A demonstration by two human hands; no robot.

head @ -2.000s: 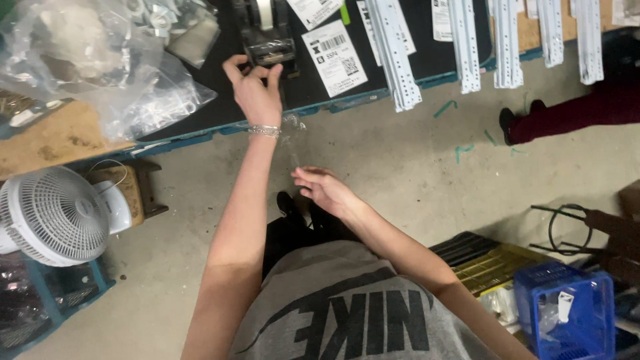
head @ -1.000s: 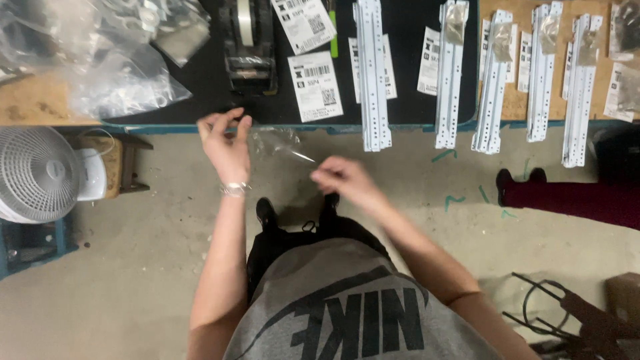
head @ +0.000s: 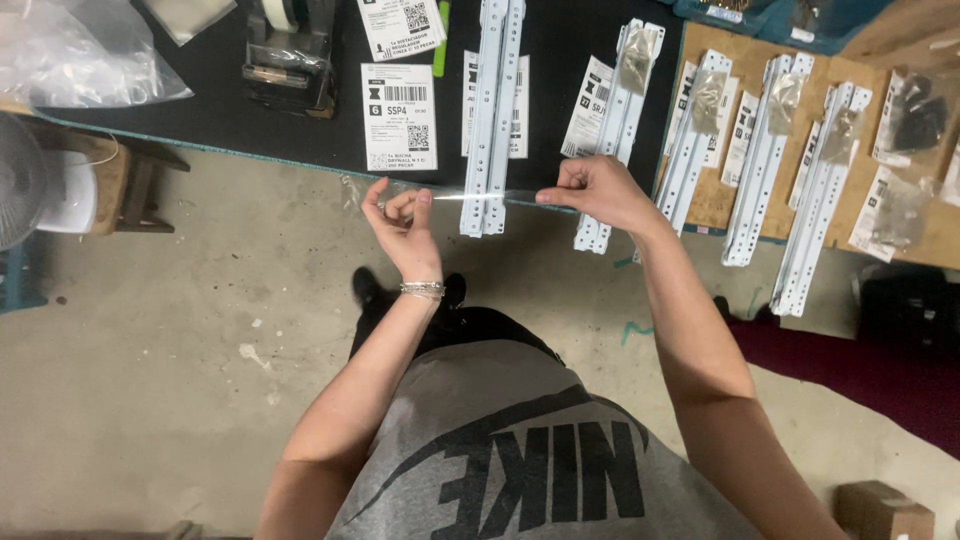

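A strip of clear adhesive tape (head: pixel 480 196) is stretched between my hands, across the lower part of a pair of white metal drawer slides (head: pixel 491 112). My left hand (head: pixel 405 221) pinches its left end, where some crumpled clear film hangs by the fingers. My right hand (head: pixel 604 193) pinches the other end between thumb and fingers, over a second pair of slides (head: pixel 626 97) that has a small hardware bag (head: pixel 637 60) on its top part. A printed label (head: pixel 495 105) lies partly hidden under the first pair. Whether the tape touches the metal I cannot tell.
A black tape dispenser (head: pixel 289 67) and printed labels (head: pixel 399 116) lie on the black table mat (head: pixel 202 90). Clear plastic bags (head: pixel 112 60) are at the left. More slides (head: pixel 821 195) overhang the table edge at the right, near a person's dark red trouser leg (head: pixel 847 375). A fan (head: pixel 19 180) stands at the left.
My left hand has left the tape dispenser, where it was two seconds ago. Both hands have moved right to the first pair of slides, and the tape is now drawn out between them.
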